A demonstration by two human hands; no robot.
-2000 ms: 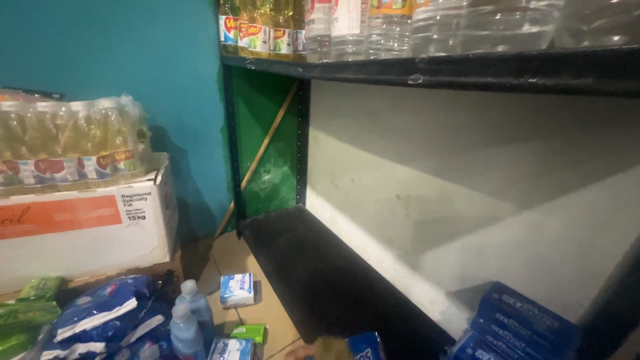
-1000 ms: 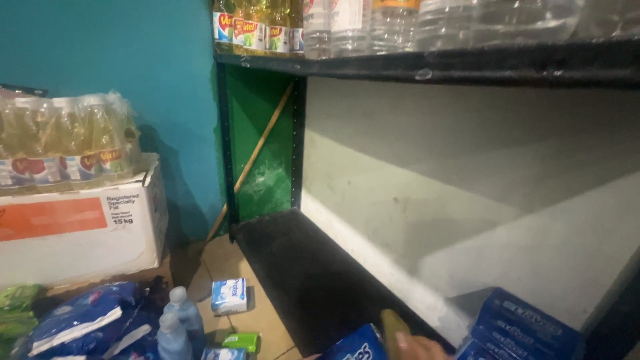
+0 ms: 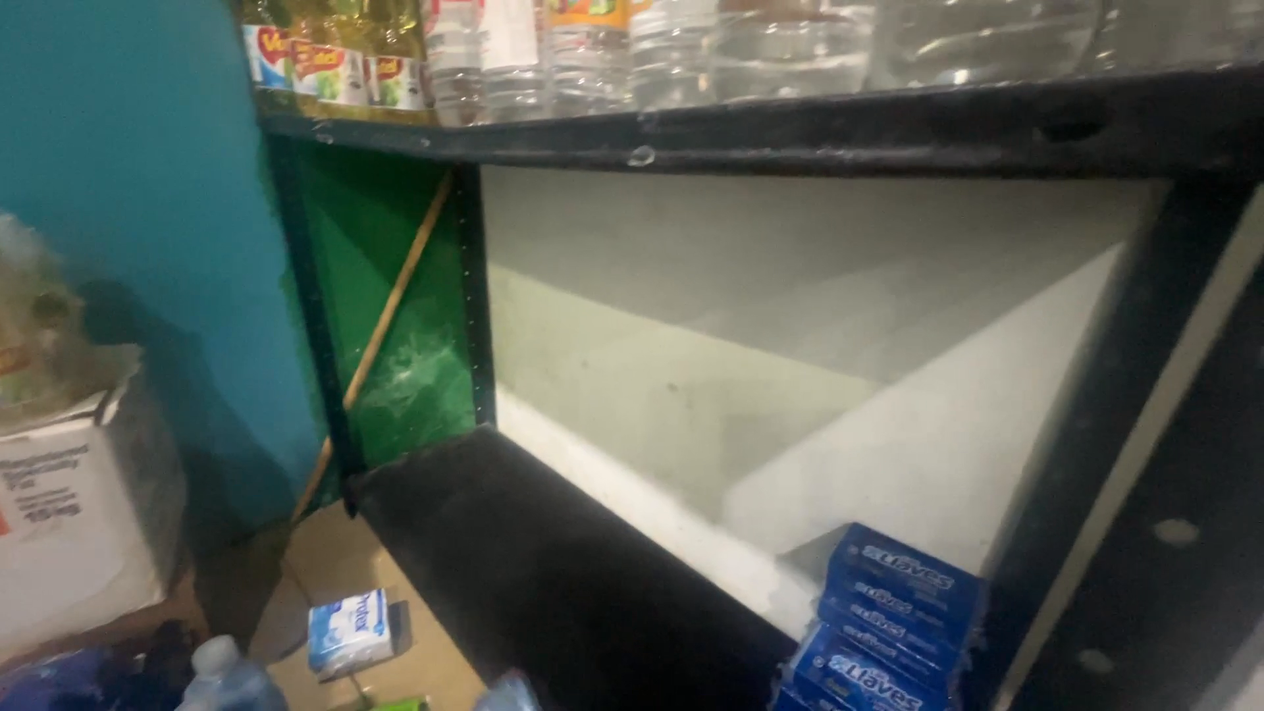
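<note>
Neither my left hand nor my right hand shows in the head view. Blue wrapped packs (image 3: pixel 904 583) are stacked at the right end of the black lower shelf (image 3: pixel 553 553), against the pale back panel. On the tan floor beside the shelf lies a blue and white Protex soap pack (image 3: pixel 350 632). A pale blue plastic bottle (image 3: pixel 229 679) stands at the lower left. Part of a green pack (image 3: pixel 400 704) shows at the bottom edge, and a blurred bluish item (image 3: pixel 509 691) lies to its right.
Oil bottles (image 3: pixel 331 74) and clear bottles (image 3: pixel 588 64) stand along the upper black shelf (image 3: pixel 642 143). A wooden stick (image 3: pixel 395 296) leans at the shelf's green side. A white cardboard box (image 3: pixel 89 513) with wrapped bottles on top is at the left, above dark blue packages (image 3: pixel 99 671).
One second ago, fingers and a blue pack showed at the bottom, left of the stacked packs; the fingers are now out of view. The view has shifted to the right.
</note>
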